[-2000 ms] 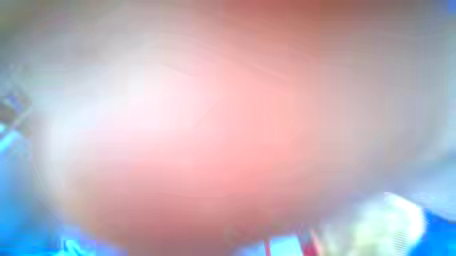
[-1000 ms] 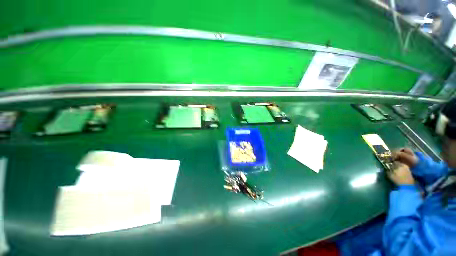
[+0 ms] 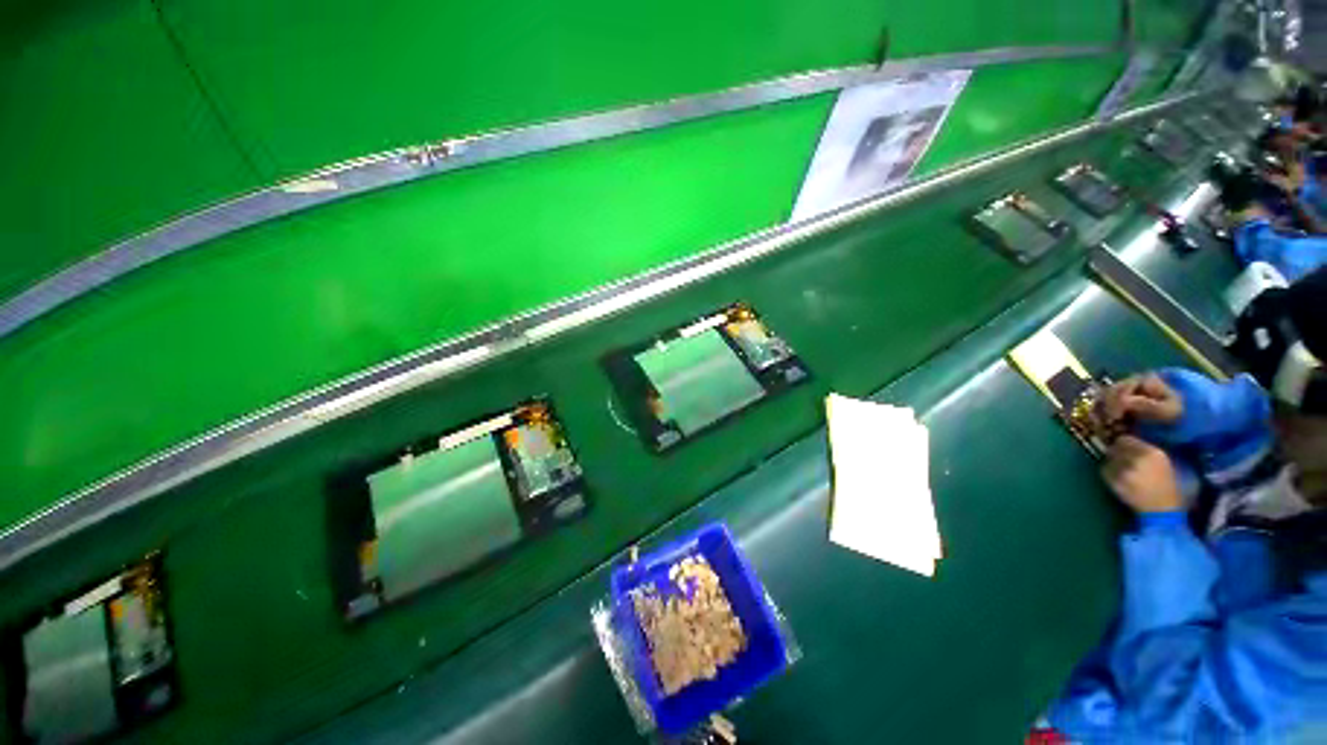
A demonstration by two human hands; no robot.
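Note:
Neither of my hands is in the picture. Nearest in front of me is a blue parts bin (image 3: 755, 687) holding a heap of small tan components (image 3: 690, 623). A clear bag (image 3: 622, 668) lies under the bin. A few small parts show at the bin's bottom corner, cut off by the lower edge. Open tablet units lie in a row along the partition: one at the lower left (image 3: 69, 677), one left of centre (image 3: 444, 512) and one at the centre (image 3: 702, 379).
Pale yellow-white sheets (image 3: 883, 485) lie right of the bin. At right, a person in a blue smock (image 3: 1208, 626) works with both hands on an open unit (image 3: 1051, 364). More tablets (image 3: 1022, 226) and workers are farther off. A green partition (image 3: 670, 175) with a posted paper (image 3: 881, 141) borders the bench.
The blurred close-up is gone. Since the second frame, the view has turned and tilted; the bin appears lower and larger, and the white sheets at left are out of view.

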